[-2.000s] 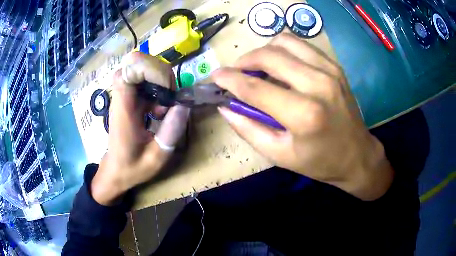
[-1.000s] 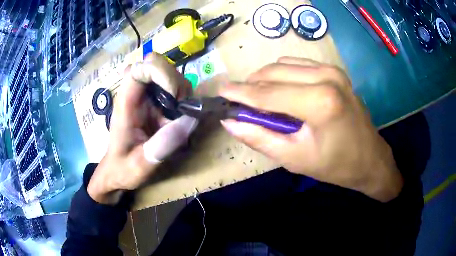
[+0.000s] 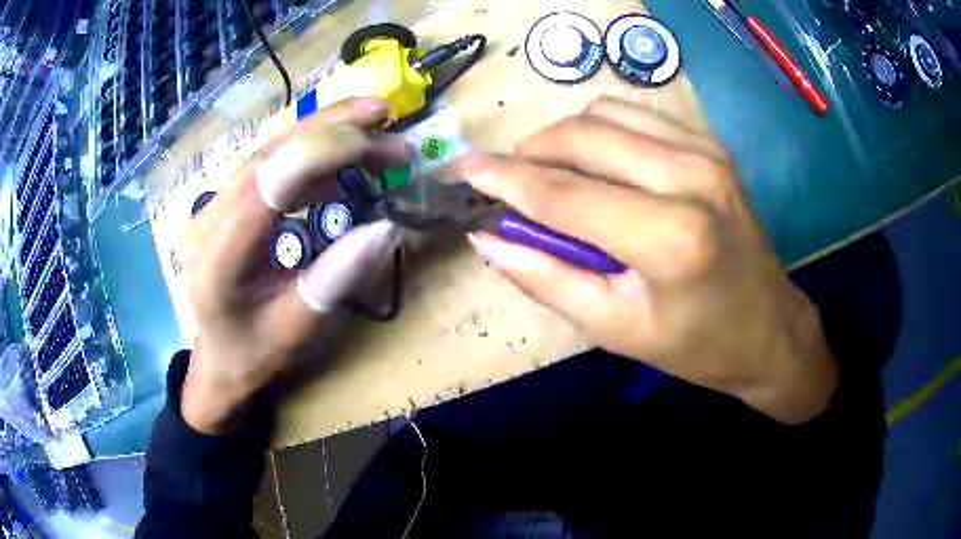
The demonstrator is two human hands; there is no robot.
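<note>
My right hand (image 3: 653, 242) is closed around cutters with purple handles (image 3: 559, 244); their dark jaws are blurred and point left to my left fingertips. My left hand (image 3: 263, 242), with whitish coverings on thumb and index finger, holds a small dark workpiece (image 3: 358, 190) at the fingertips, touching or very near the jaws. The workpiece is blurred and partly hidden. Small black-rimmed discs (image 3: 335, 219) with light centres show in the gap between left thumb and index finger, lying on the tan board (image 3: 474, 347).
A yellow tool (image 3: 395, 84) with a black cord lies behind my left hand. Two larger black-and-white discs (image 3: 566, 47) lie at the board's back edge. A red-handled tool (image 3: 785, 63) lies on the green mat (image 3: 843, 179). Trays of black parts (image 3: 158, 84) stand at the left.
My left index finger has lifted and opened away from the thumb, uncovering the small discs. The workpiece is turned in my fingertips. The cutters have shifted slightly left.
</note>
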